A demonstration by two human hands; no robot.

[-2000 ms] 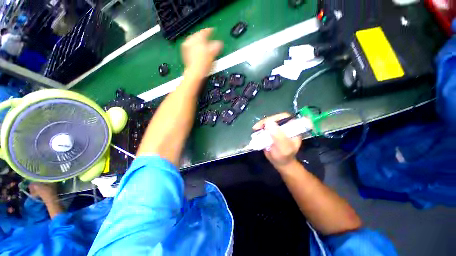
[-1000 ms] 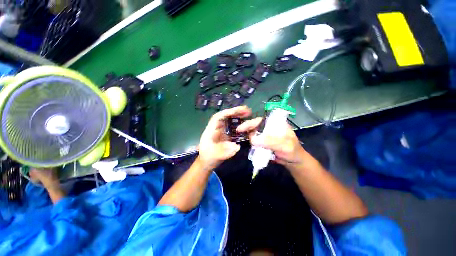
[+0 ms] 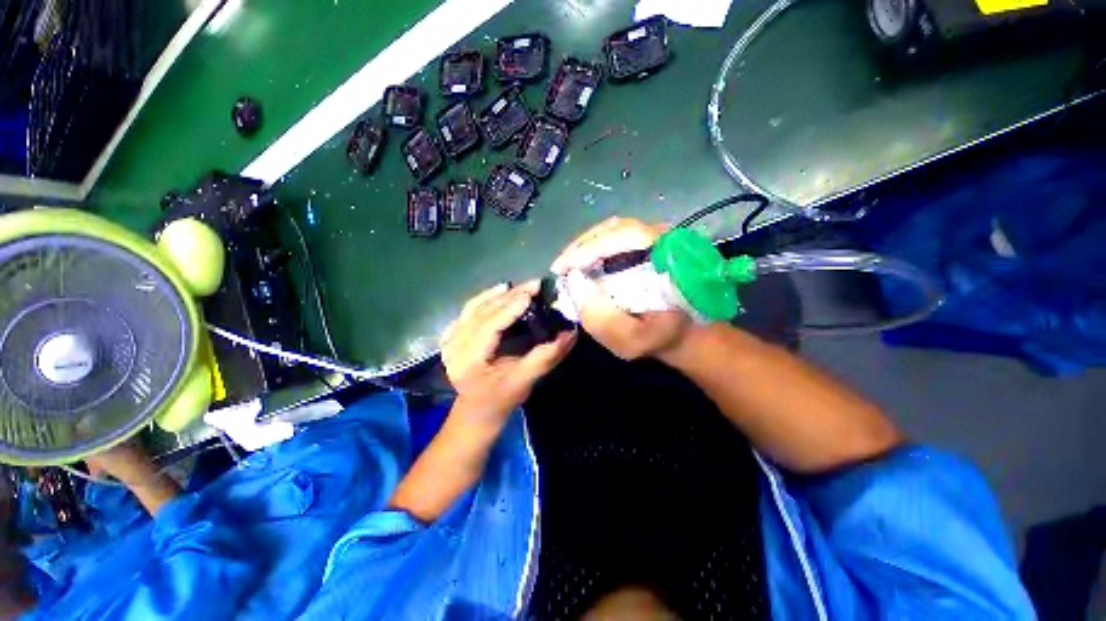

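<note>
My left hand [image 3: 495,348] holds a small black housing [image 3: 534,328] between thumb and fingers, just past the bench's near edge. My right hand [image 3: 631,303] grips a whitish dispensing syringe [image 3: 639,290] lying roughly level, its front end pointing left at the housing. The needle tip is hidden near the fingers, so contact cannot be told. A bright green adapter cap [image 3: 700,273] is on the syringe's rear, with a clear air hose [image 3: 837,261] running from it. Several more black housings [image 3: 505,117] lie grouped on the green bench [image 3: 655,170], open sides up.
A desk fan [image 3: 73,352] with a yellow-green rim stands at the left, a black device [image 3: 249,291] behind it. A black controller [image 3: 970,27] is at the top right, white wipes [image 3: 685,10] at the top. One small black part [image 3: 246,115] lies apart. Blue-sleeved people sit on both sides.
The view has moved closer to the bench. The syringe has turned from pointing down to pointing left, and its front has come up to the housing in my left hand.
</note>
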